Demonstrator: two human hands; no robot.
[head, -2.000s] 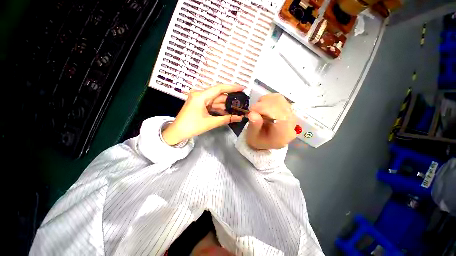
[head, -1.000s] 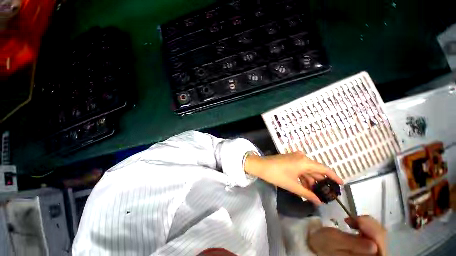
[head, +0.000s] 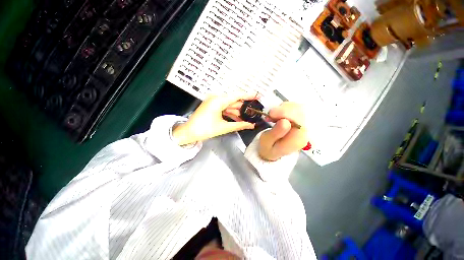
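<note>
My left hand holds a round black unit between thumb and fingers, with its face towards my right hand. My right hand grips a slim brownish hand tool, whose tip is at the face of the black unit. Whether the tip touches it or carries a part is too small to tell. Just beyond the hands lies the white slotted tray with rows of short dark and reddish slim pieces; some slots at its right side look pale.
The black compartment tray lies on the dark green mat at the left. Orange parts bins and an amber-brown cylinder stand on the white machine top. A red button is beside my right hand. Blue stools stand at the right.
The view swung to the left trays and back. My left hand keeps the black unit and my right hand the tool, its tip again at the unit's face.
</note>
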